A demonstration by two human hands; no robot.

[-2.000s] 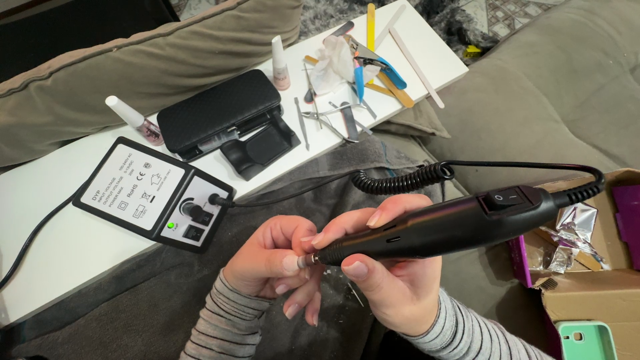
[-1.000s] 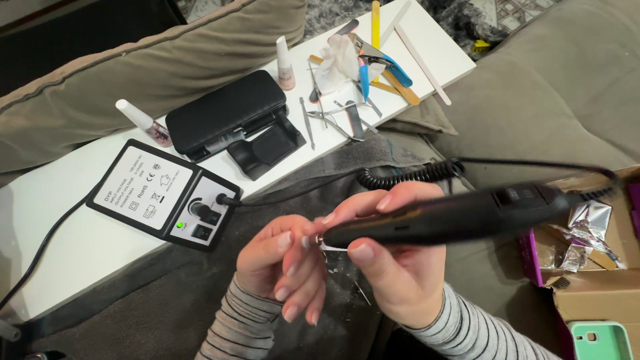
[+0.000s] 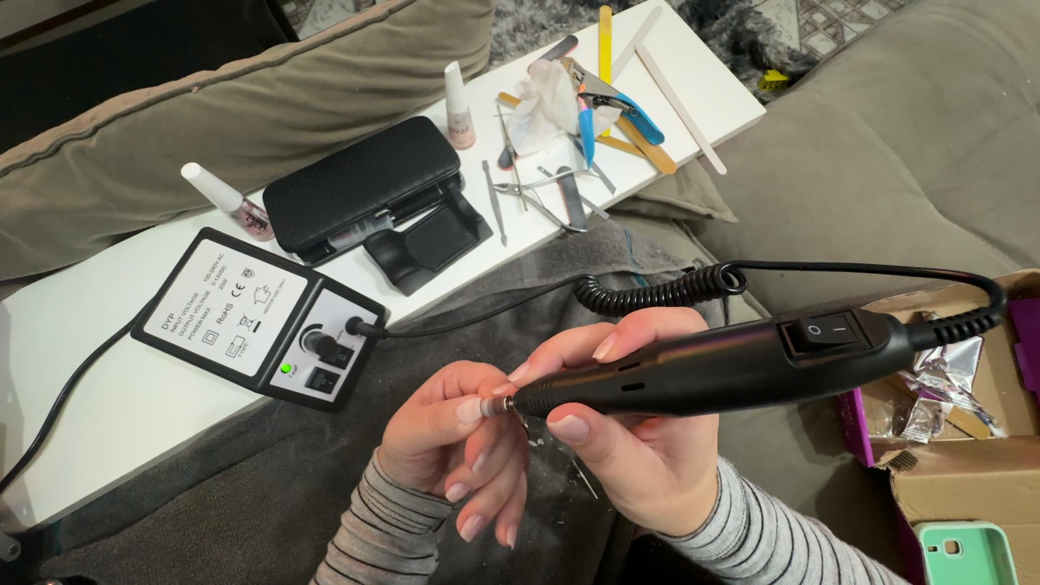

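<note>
My right hand point(image 3: 642, 455) grips a black electric nail drill point(image 3: 715, 366), its switch facing up and its coiled cord point(image 3: 658, 291) running back from the far end. The drill's sanding bit point(image 3: 497, 405) points left and meets the thumb of my left hand point(image 3: 455, 439) at the nail. The left fingers are curled below the bit, with nothing seen held in them. Left of the hands, the drill's control box point(image 3: 260, 317) lies tilted at the edge of the white board, a green light lit on it.
On the white board point(image 3: 89, 406) are a black case point(image 3: 366, 187), a black handpiece rest point(image 3: 431, 240), two polish bottles point(image 3: 227, 201), cuticle nippers point(image 3: 540, 195), nail files point(image 3: 681, 108) and a crumpled tissue point(image 3: 546, 106). A cardboard box point(image 3: 959, 479) with foil packets stands at right, a mint phone case point(image 3: 967, 552) on it.
My left thumb has turned so its nail meets the bit, where the fingers were more spread a second ago. The drill stays in my right hand.
</note>
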